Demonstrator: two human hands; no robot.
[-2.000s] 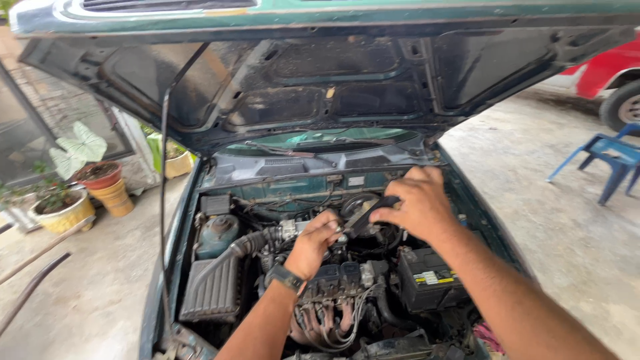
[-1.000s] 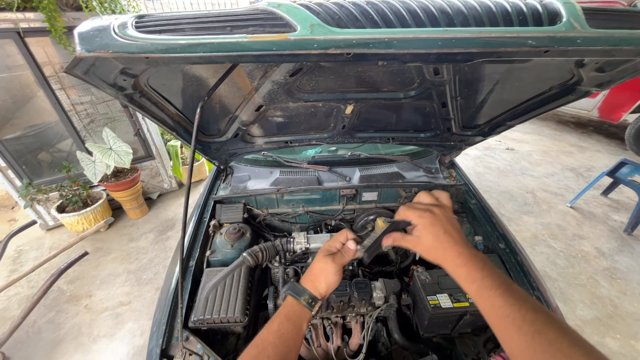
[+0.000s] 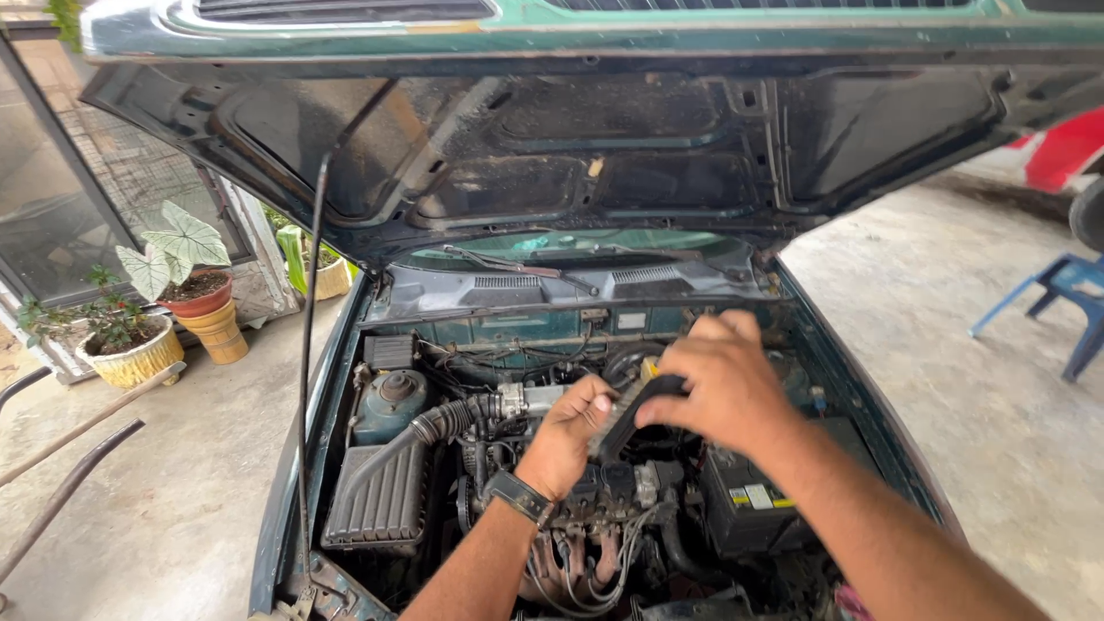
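Note:
My right hand (image 3: 716, 379) grips a dark, blurred object (image 3: 634, 414), long and narrow with a lighter ribbed-looking edge; its exact kind cannot be told. The fingertips of my left hand (image 3: 569, 431) pinch near that lighter edge, with a dark band on the wrist. Both hands are over the engine (image 3: 595, 500) of a green car. Left of them are the ribbed air intake hose (image 3: 448, 420) and black air filter box (image 3: 379, 496). The battery (image 3: 750, 509) lies below my right forearm. What lies behind the hands is partly hidden.
The raised hood (image 3: 586, 147) spans the view above, with its prop rod (image 3: 310, 362) at the left. Potted plants (image 3: 134, 354) and long handles (image 3: 69, 492) are on the left side. A blue plastic stool (image 3: 1069, 297) and part of a red vehicle (image 3: 1065, 151) are at the right.
Both hands stay over the engine with the dark object between them. The object's tilt has changed, and its lighter edge now faces my left fingertips. The view has shifted somewhat.

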